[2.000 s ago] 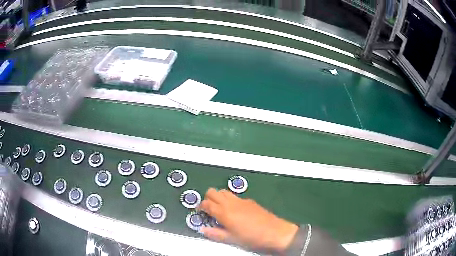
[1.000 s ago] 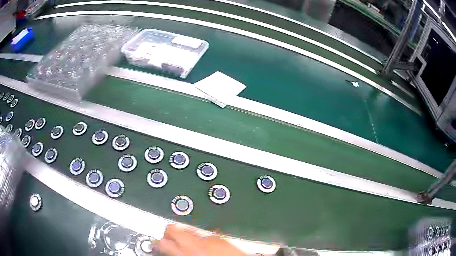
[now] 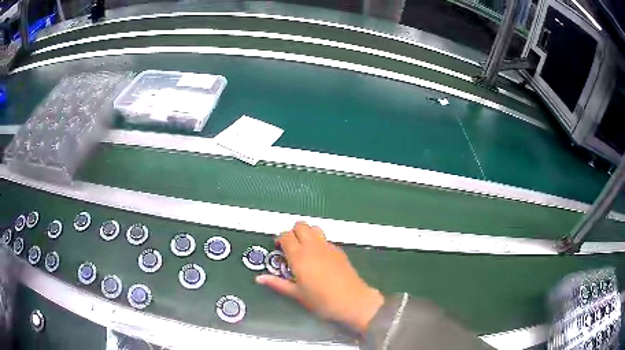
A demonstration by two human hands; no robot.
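Observation:
My right hand (image 3: 319, 273) reaches in from the lower right, over the near green belt. Its thumb and fingers close around a round component (image 3: 276, 262) with a silver-white ring; a second ring edge shows beside it, partly hidden by the fingers. Another ringed component (image 3: 257, 257) stands just left of my fingertips. More stand in loose rows to the left, with one (image 3: 230, 309) nearer the front rail. A clear blister tray (image 3: 123, 340) shows only its top edge at the bottom. My left hand is not in view.
A filled clear tray (image 3: 586, 307) stands at the right edge. One component (image 3: 37, 320) sits apart at near left. Beyond the belt are a cloudy clear tray stack (image 3: 62, 126), a lidded plastic box (image 3: 168, 102) and white paper (image 3: 250, 139). A metal post (image 3: 596, 212) rises at right.
My right hand moved from the belt down to the near tray at the bottom, then back up onto the belt, around a component. The camera view swung and returned.

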